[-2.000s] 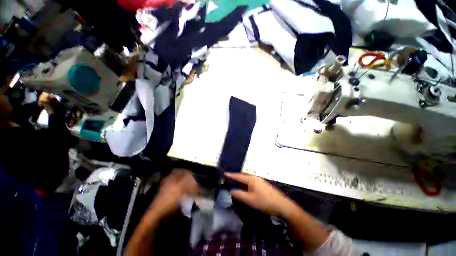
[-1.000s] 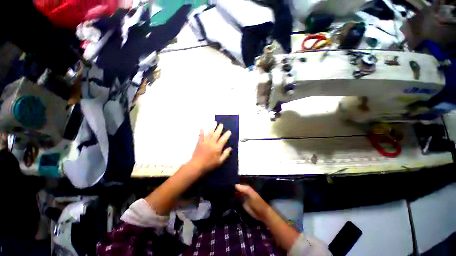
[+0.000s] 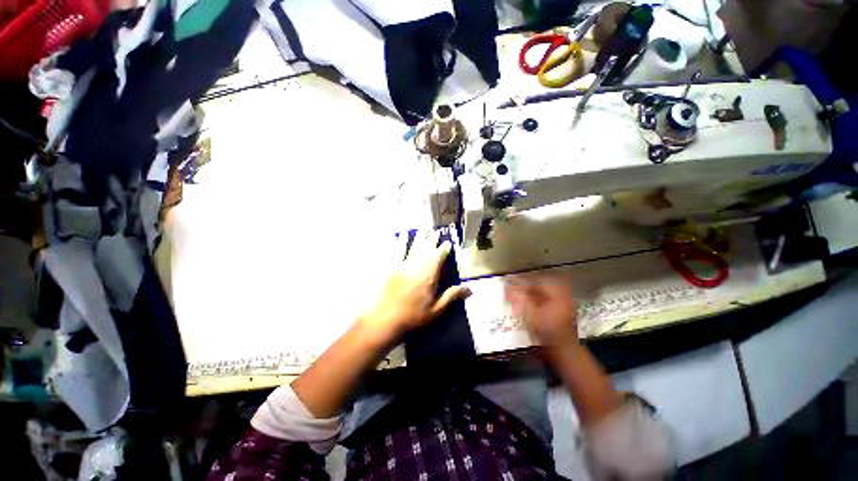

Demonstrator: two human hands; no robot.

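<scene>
A dark navy fabric panel [image 3: 440,336] lies on the white table at the needle end of the sewing machine [image 3: 583,141] and hangs over the front edge. My left hand [image 3: 410,287] lies on the panel, fingers spread, fingertips close to the presser foot area, which is hard to make out. My right hand [image 3: 546,305] is blurred, above the table to the right of the panel; its finger posture cannot be told and no cloth shows in it.
Navy and white cut pieces [image 3: 89,272] crowd the table's left side. More pieces [image 3: 348,52] lie at the back. Red-and-yellow scissors [image 3: 553,61] lie behind the machine; red-handled snips [image 3: 696,258] lie under the arm. The white table [image 3: 273,235] has a ruler along its front.
The navy panel has moved from the table's front up to the machine's needle end. My left hand has moved with it. My right hand has left the panel's lower edge and moved up and right.
</scene>
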